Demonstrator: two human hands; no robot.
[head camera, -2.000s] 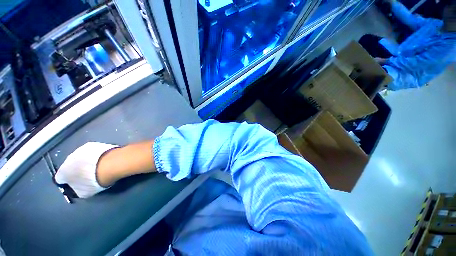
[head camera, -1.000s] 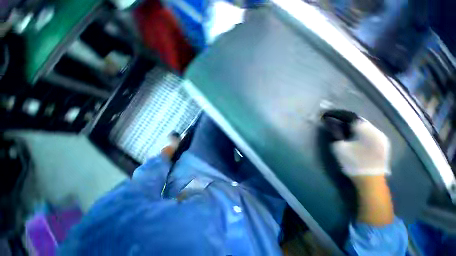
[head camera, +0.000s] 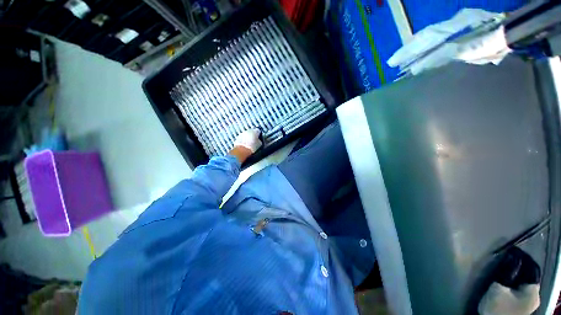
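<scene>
A large black tray (head camera: 161, 117) beside the bench holds dense rows of narrow silvery parts (head camera: 246, 83). My left hand (head camera: 247, 141), in a white glove, is at the tray's near edge, by the ends of the rows. Small dark pieces show at its fingertips; whether it grips one is unclear. My right hand (head camera: 508, 299), also gloved and cut off by the bottom edge, is low over the bench at the lower right. It holds a black part (head camera: 521, 268), its fingers largely hidden. A thin dark pair of lines, perhaps tweezers (head camera: 523, 237), lies beside it.
The grey-green bench (head camera: 492, 147) has a pale front edge. Crumpled white cloth (head camera: 452, 43) lies at its far corner by a blue panel (head camera: 357, 46). A purple bin (head camera: 83, 189) stands on the floor at left. Stacked black trays (head camera: 101, 24) are at the upper left.
The view has turned toward the tray, now sharp and more central. My left hand is still at the tray. My right hand, still with the black part, now appears at the lower right.
</scene>
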